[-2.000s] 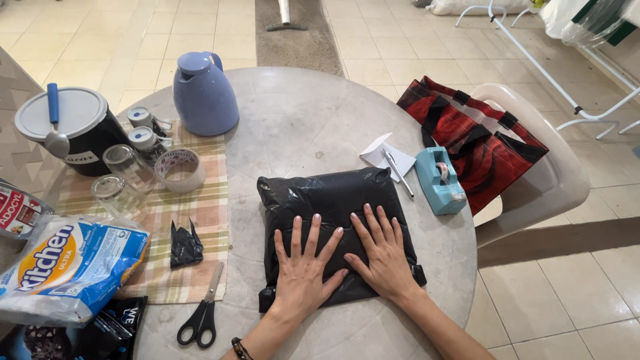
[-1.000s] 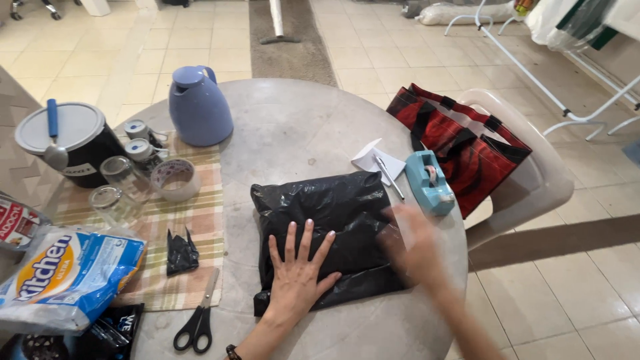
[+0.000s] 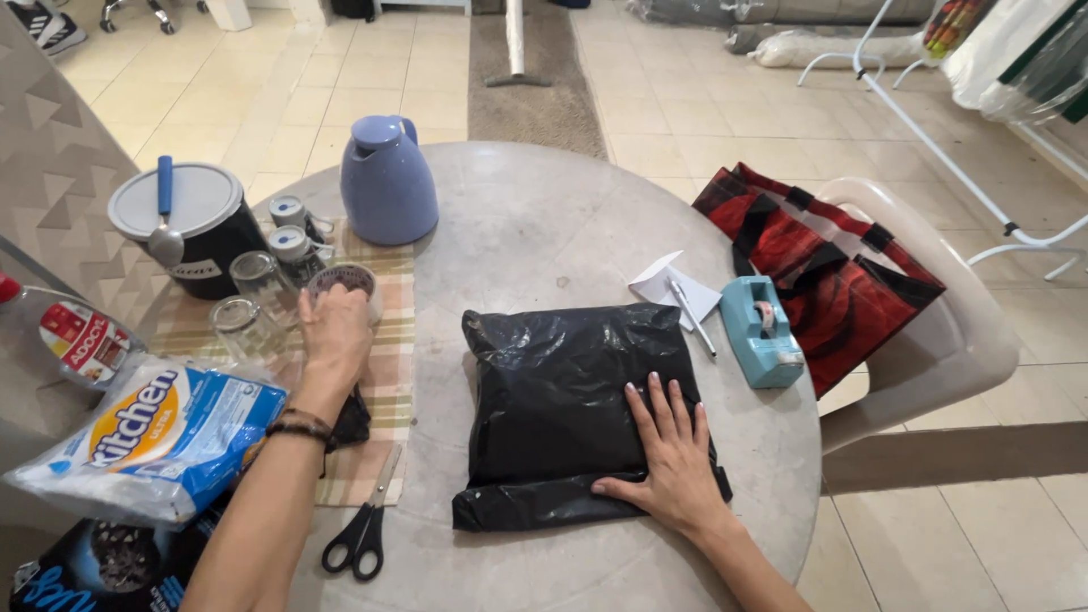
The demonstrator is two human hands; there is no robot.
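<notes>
A parcel in black plastic (image 3: 561, 391) lies on the round table (image 3: 544, 212), its near edge folded over. Flat on its right side rests my right hand (image 3: 676, 459), fingers spread. My left hand (image 3: 336, 327) is at the roll of clear packing tape (image 3: 367, 285) on the checked placemat (image 3: 391, 340); its fingertips are in the roll's opening, and whether they grip it is hard to see. A scrap of black plastic (image 3: 350, 422) is partly hidden by my left wrist. Black-handled scissors (image 3: 365, 527) lie near the placemat's corner. The blue tape dispenser (image 3: 761, 331) stands right of the parcel.
A blue thermos jug (image 3: 388, 183), two upturned glasses (image 3: 242, 327), small jars (image 3: 293, 246) and a lidded black tub (image 3: 200, 246) stand at the left. Nearer are a paper towel pack (image 3: 161, 433) and a bottle (image 3: 76, 340). A pen (image 3: 693, 319) lies on paper; a red bag (image 3: 816, 272) sits on a chair.
My left hand has left the parcel and reached left to the tape roll. My right hand, blurred beside the parcel a second ago, now lies on its right side.
</notes>
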